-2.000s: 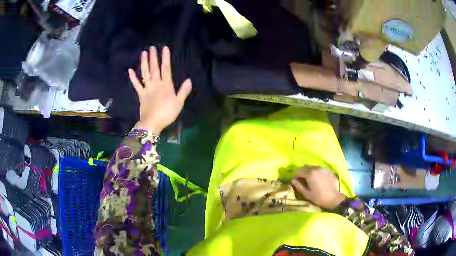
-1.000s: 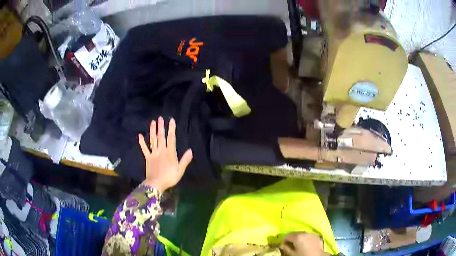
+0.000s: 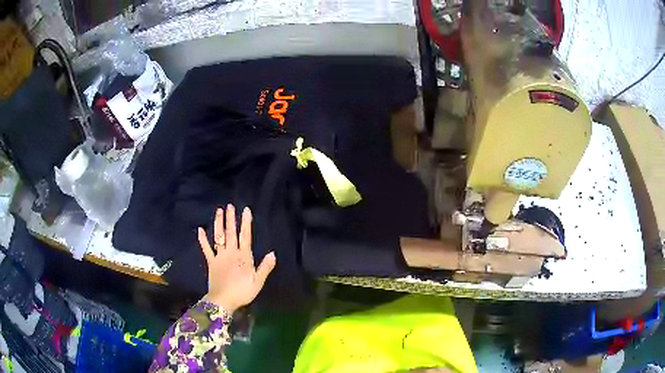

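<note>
A black bag panel (image 3: 357,102) with orange lettering lies in a loose heap on the white machine table (image 3: 598,240). A pale yellow-green strip (image 3: 332,177) is knotted on top of it. My left hand (image 3: 235,262) rests flat on the cloth's near edge with its fingers spread, gripping nothing. My right hand is out of view below the lower edge. The cream-tan sewing machine (image 3: 529,138) stands at the right; the cloth reaches toward its tan-covered arm at the table's front edge.
A small roll in clear plastic (image 3: 91,175) and a printed white and dark red packet (image 3: 131,105) lie at the left. Stacked cut panels (image 3: 36,309) and a blue crate (image 3: 109,350) stand below left. Another blue crate (image 3: 627,320) is below right.
The view has tilted upward, so table and machine show more fully. My left hand stays spread on the cloth. My right hand, earlier at my lap, has left the picture.
</note>
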